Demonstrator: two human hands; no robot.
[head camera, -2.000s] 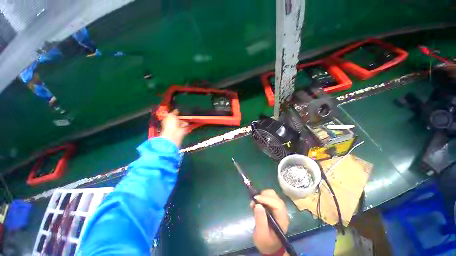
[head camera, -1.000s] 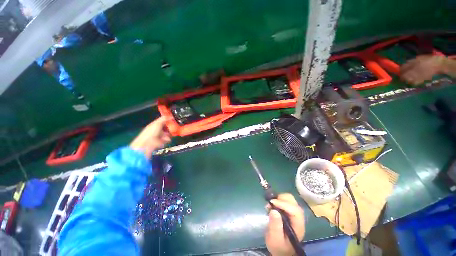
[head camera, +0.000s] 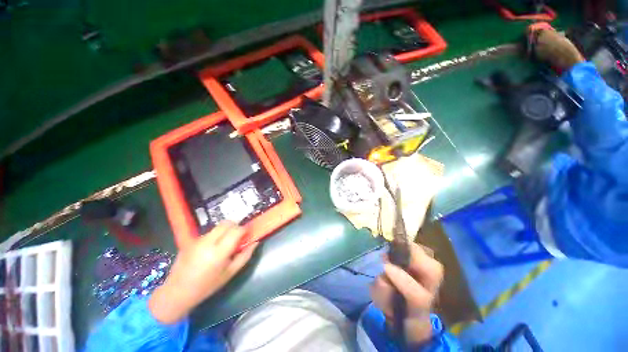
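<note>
My left hand (head camera: 206, 265) grips the near edge of a red foam frame (head camera: 165, 180) that lies tilted on the bench in front of me. Inside the frame is an open-backed tablet with a large grey panel (head camera: 222, 161); its shiny circuit board (head camera: 241, 205) is at the near end, just above my fingers. My right hand (head camera: 407, 282) holds the soldering iron (head camera: 399, 251) upright, right of the tablet; the iron is blurred and its tip is hard to make out near the cardboard.
A white cup (head camera: 356, 185) stands on tan cardboard (head camera: 421, 185). Behind are a black fan (head camera: 320, 134) and a post (head camera: 341, 41). More framed tablets (head camera: 272, 82) lie behind. Left are a pile of small parts (head camera: 131, 275) and a white tray (head camera: 63, 295). Another person's arm (head camera: 592, 117) is at right.
My left hand has brought a framed tablet off the back row towards me, left of the fan. My right hand with the iron now stands nearer the cup and cardboard. The view has shifted.
</note>
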